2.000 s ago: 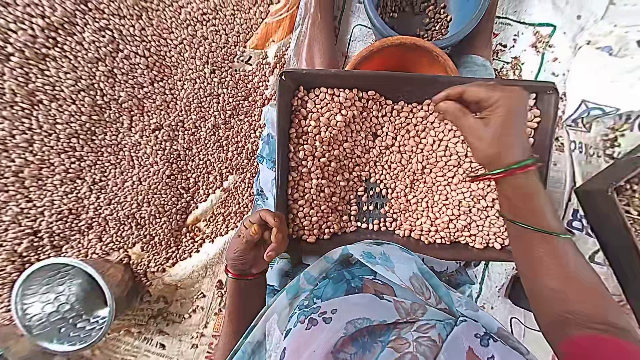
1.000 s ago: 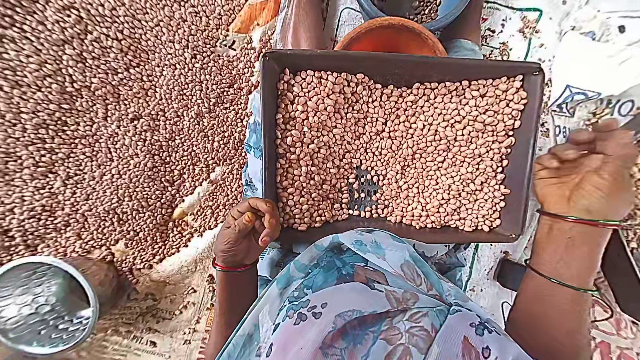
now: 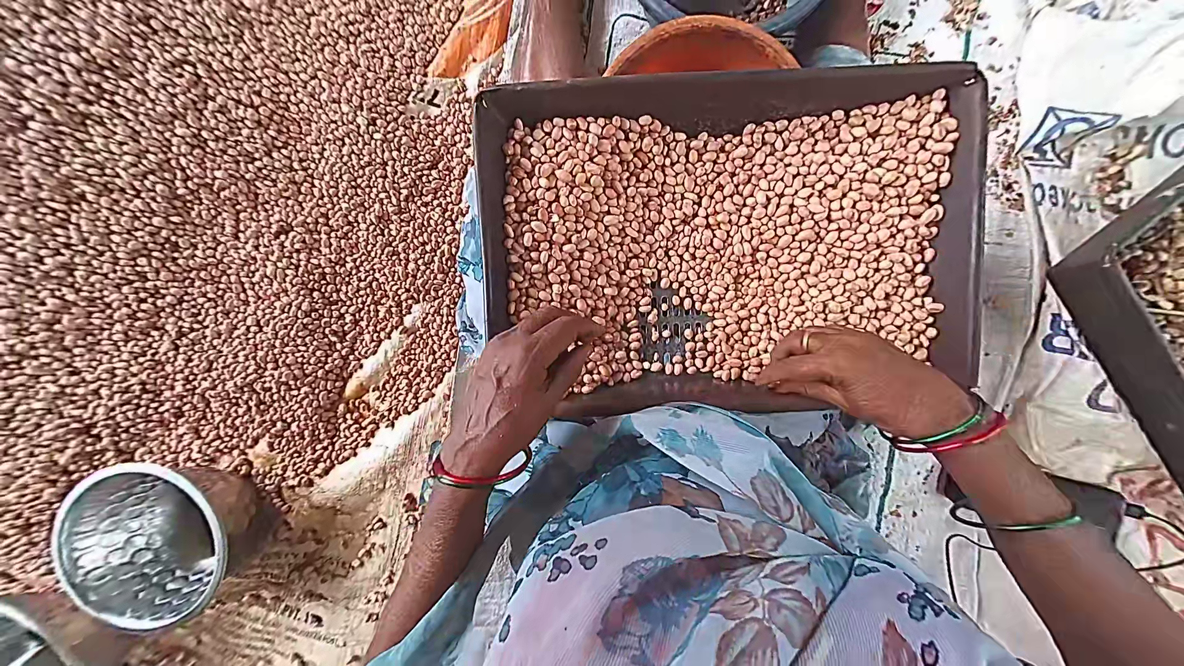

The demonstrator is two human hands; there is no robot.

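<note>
A dark rectangular tray [image 3: 962,222] with a slotted bottom lies over my lap, spread with pinkish-brown peanut kernels [image 3: 740,203]. Near the middle of its near side a bare patch shows the slots. My left hand [image 3: 527,379] rests over the tray's near left corner, its fingers bent onto the kernels. My right hand [image 3: 851,375], with a ring, touches the kernels at the near right side, thumb and fingers drawn together. Whether either hand pinches a kernel is hidden.
A large spread of kernels [image 3: 231,203] covers the ground at left. A shiny metal container [image 3: 139,546] stands near left. Beyond the tray are an orange bowl [image 3: 703,46] and a blue tub [image 3: 795,17]. Another dark tray [image 3: 1119,342] with debris is at right, near printed sacks [image 3: 1110,83].
My right hand has come back from right of the tray to its near right part. My left hand has moved from beside the tray's near left corner onto the kernels.
</note>
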